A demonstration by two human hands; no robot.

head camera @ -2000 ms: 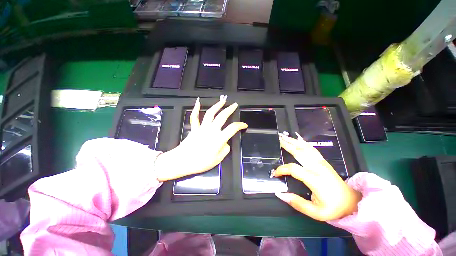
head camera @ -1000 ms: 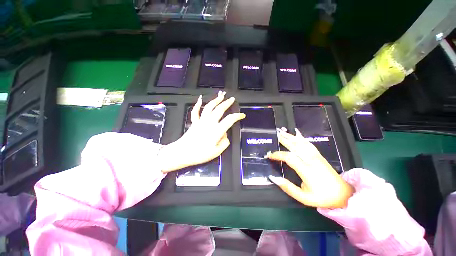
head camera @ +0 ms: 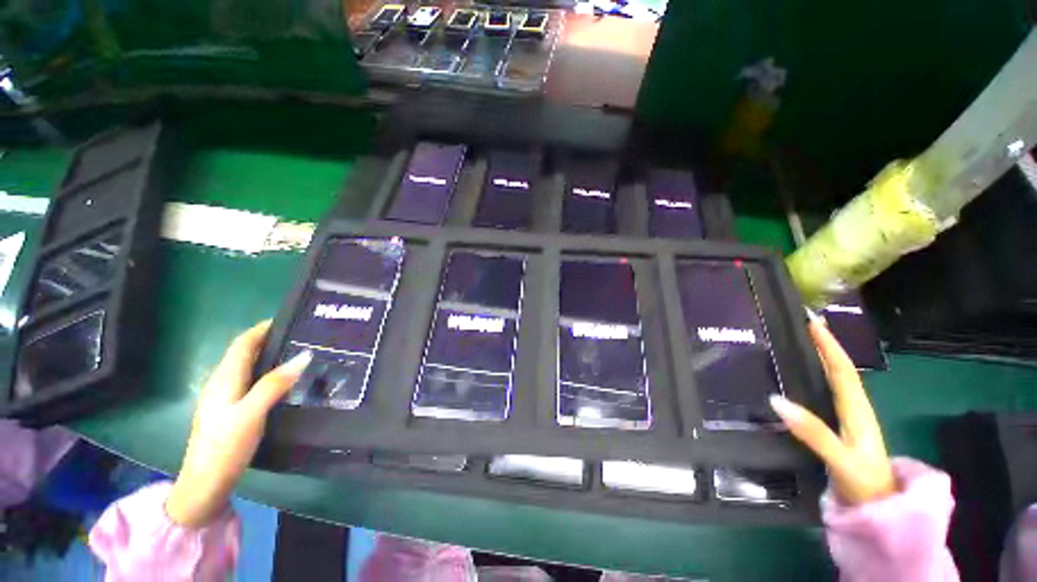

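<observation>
A black foam phone tray (head camera: 534,446) with four phones in its recesses is held at both ends. Each phone, such as the second from left (head camera: 472,330), shows a dark purplish screen with white "WELCOME" text. My left hand (head camera: 233,421) grips the tray's left end, thumb on top near the leftmost phone. My right hand (head camera: 839,423) grips the right end, thumb near the rightmost phone. The held tray is raised above a lower tray (head camera: 534,500), whose phones' bright lower ends show beneath its front edge. The fingers under the tray are hidden.
Behind is another tray with several phones (head camera: 589,193) showing white text. A tray (head camera: 137,227) lies at the left. A taped post (head camera: 870,227) slants at right, a loose phone (head camera: 853,330) by its foot. Clear gridded trays (head camera: 455,46) sit at the back. Black foam (head camera: 967,472) is at lower right.
Both hands have moved from the phone screens out to the tray's ends and now hold it. The tray is lifted, revealing another loaded tray below. All four phones' welcome screens are now uncovered.
</observation>
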